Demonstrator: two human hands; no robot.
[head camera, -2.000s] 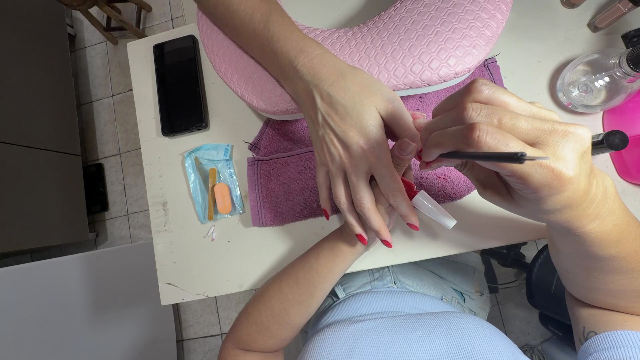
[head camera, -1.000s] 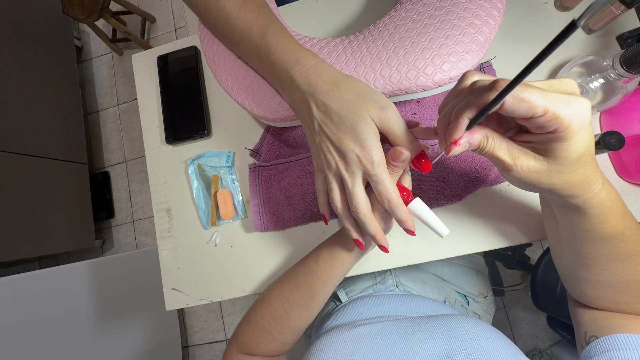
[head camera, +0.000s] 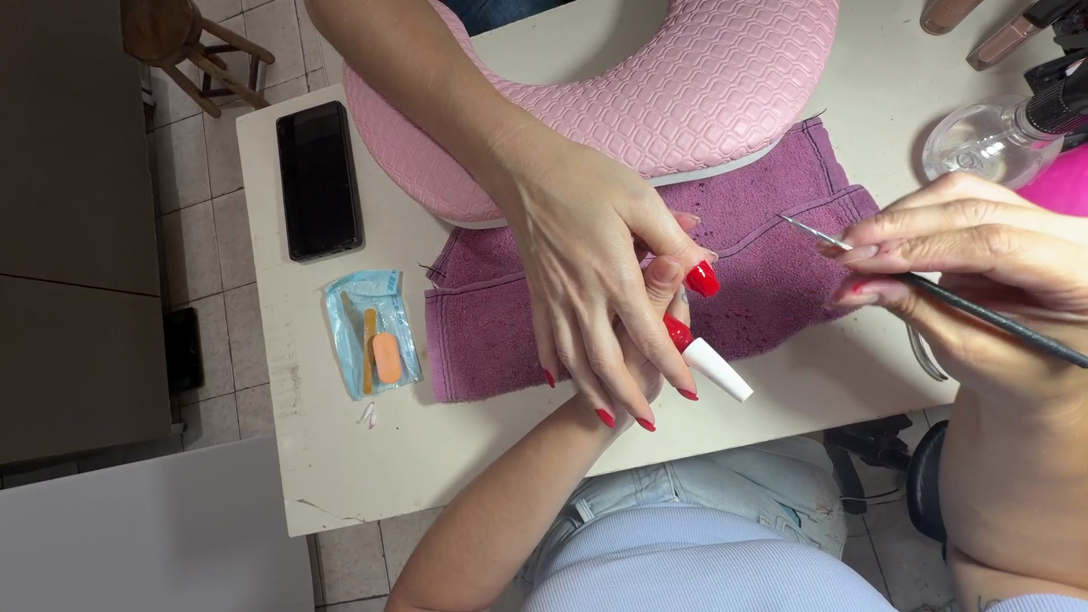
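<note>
My left hand (head camera: 656, 340) lies under another person's hand (head camera: 586, 221), mostly hidden by it, and holds a red nail polish bottle (head camera: 677, 331) with a white cap (head camera: 718, 370). My left thumb rests near that person's thumb, whose nail (head camera: 703, 279) is glossy red; the other visible nails of that hand are red too. My right hand (head camera: 977, 255) grips a thin dark-handled brush (head camera: 977, 314) between thumb and fingers. The brush's fine tip points left over the purple towel (head camera: 748, 246), apart from the nail.
A pink curved cushion (head camera: 646, 110) stands behind the towel. At the left lie a black smartphone (head camera: 319, 183) and a blue packet (head camera: 342, 327) with an orange file block (head camera: 388, 357) and a wooden stick (head camera: 369, 348). A clear bottle (head camera: 977, 144) stands near my right hand.
My right hand has moved right with the brush, away from the red thumbnail, where the tip was one second ago. My left hand and the other person's hand stay nearly in place.
</note>
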